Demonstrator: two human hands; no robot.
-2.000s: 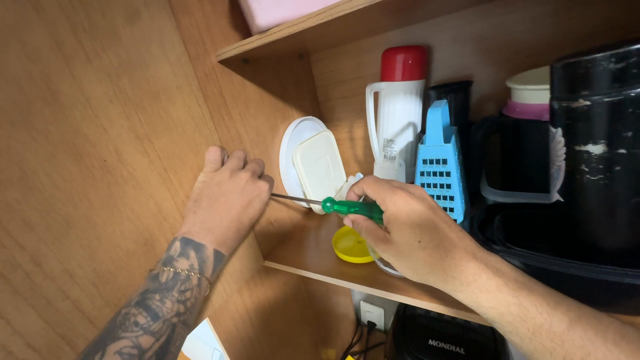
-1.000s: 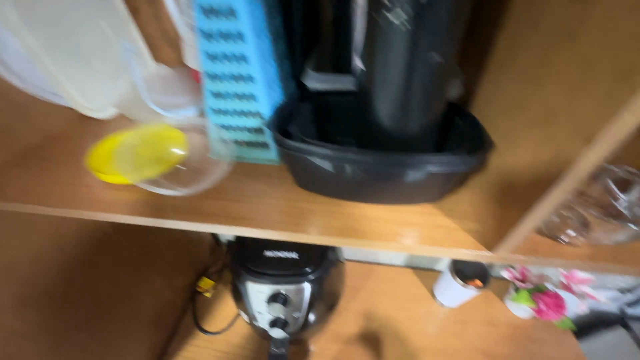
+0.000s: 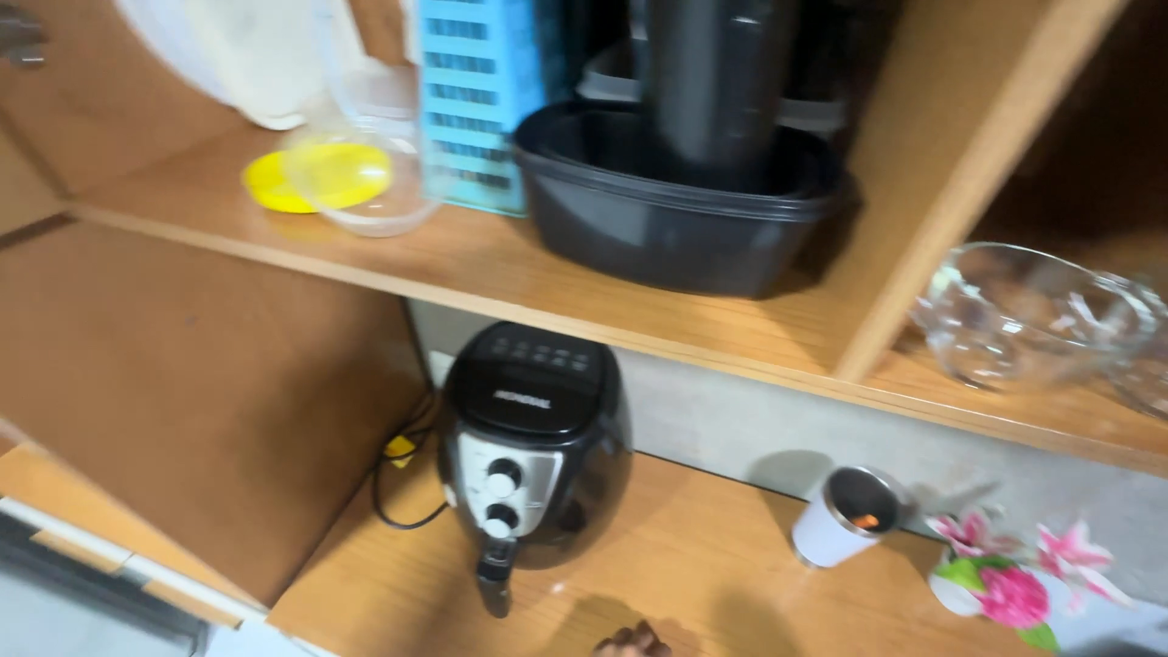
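At the bottom edge, only the curled fingers of one hand show, seemingly my right hand (image 3: 634, 641), over the wooden counter (image 3: 703, 547). Whatever it may hold is cut off by the frame. My left hand is out of view, and no screwdriver shows. The nearest thing to the fingers is a black air fryer (image 3: 538, 456) with two knobs and a handle, up and to the left.
On the shelf (image 3: 639, 330) are a yellow lid (image 3: 274, 181), a clear container (image 3: 388, 205), a blue grater (image 3: 464, 100) and a black oval tub (image 3: 666, 237). Glassware (image 3: 1031, 319) is at right. A white tumbler (image 3: 830, 529) and pink flowers (image 3: 1013, 598) stand below.
The view has swung down and right. Two seconds ago my right hand held a green-handled screwdriver, with my left hand at its tip by the cabinet side; neither hand is there now.
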